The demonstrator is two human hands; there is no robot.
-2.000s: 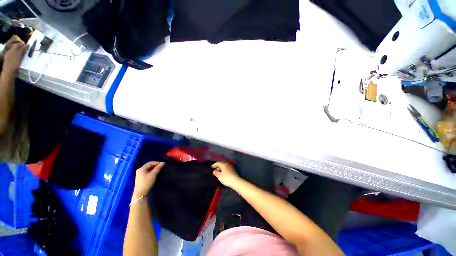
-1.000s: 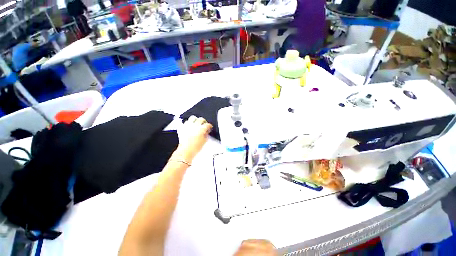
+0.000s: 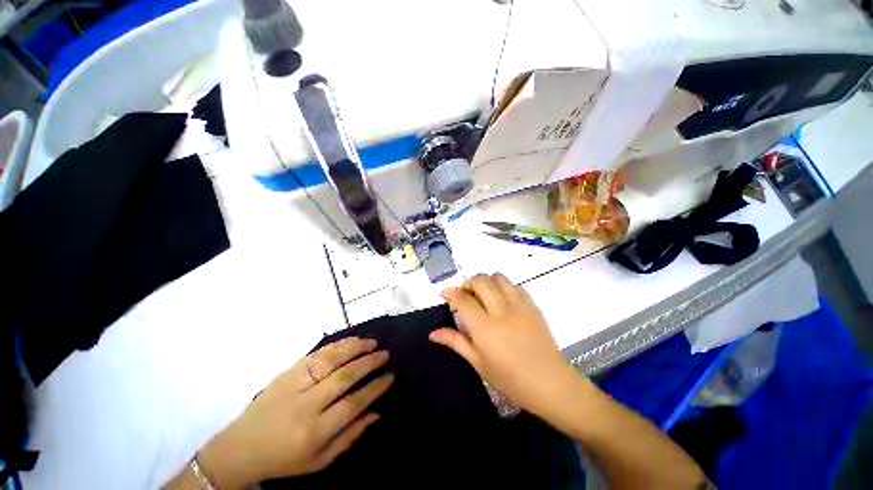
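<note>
A black fabric piece (image 3: 421, 383) lies flat on the table's front edge, its far edge just short of the needle area. My left hand (image 3: 311, 412) lies flat on its left part with the fingers spread a little. My right hand (image 3: 503, 335) is at its right edge near the far corner, thumb and fingers on the cloth. The presser foot area with a grey block (image 3: 437, 258) is just beyond my right fingertips. The white sewing machine head (image 3: 383, 86) stands behind it.
Black panels (image 3: 105, 239) lie at the left. Snips and a pen (image 3: 531, 236), a snack packet (image 3: 589, 209) and a looped black strap (image 3: 684, 234) lie under and right of the machine arm. A cardboard flap (image 3: 531, 124) hangs on the head. Blue bins (image 3: 794, 402) are below at right.
The view has moved closer to the machine. My left hand has left the panels behind the machine's left side and is now on the fabric in front. My right hand has come onto the fabric too.
</note>
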